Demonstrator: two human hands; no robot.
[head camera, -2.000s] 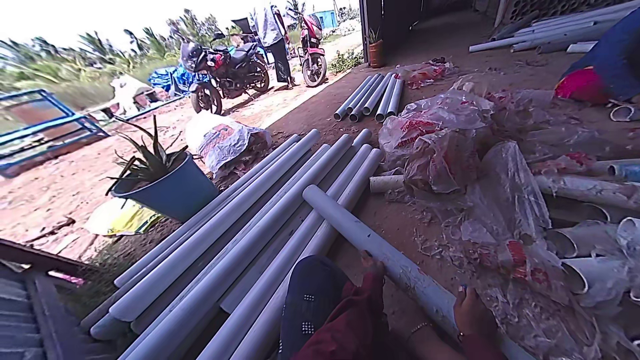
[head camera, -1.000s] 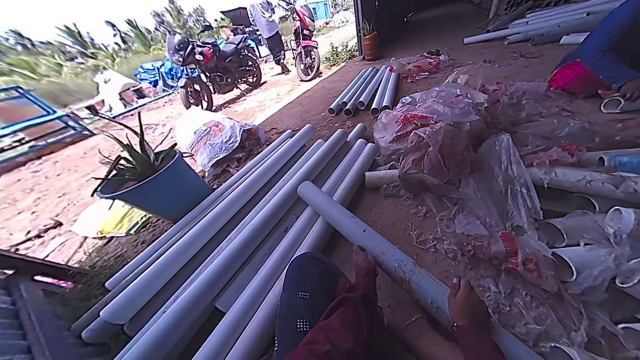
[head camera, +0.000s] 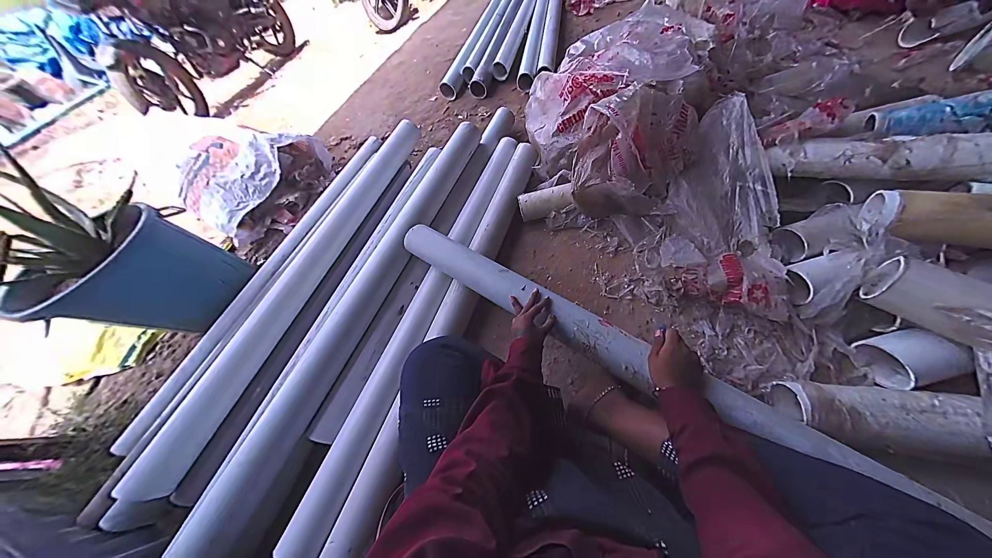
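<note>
A long grey plastic pipe (head camera: 465, 267) runs diagonally over my lap, its far end lying above a row of similar pipes (head camera: 325, 287). My left hand (head camera: 532, 314) rests on this pipe with its fingers spread along the near side. Farther down the same pipe, my right hand (head camera: 673, 360) is closed around it, thumb on top. Dark patterned cloth covers my legs, and a bare ankle with a chain shows beneath the pipe.
Crumpled printed plastic wrap (head camera: 620, 116) lies beyond the pipe. Cut pipe pieces (head camera: 914, 356) are heaped at the right. A shorter bundle of pipes (head camera: 504, 46) is at the top. A blue plant pot (head camera: 163, 271), a plastic bag (head camera: 232, 174) and motorcycles (head camera: 170, 54) stand left.
The view has tilted downward. My left hand's fingers now show spread on the pipe; my right hand still holds it.
</note>
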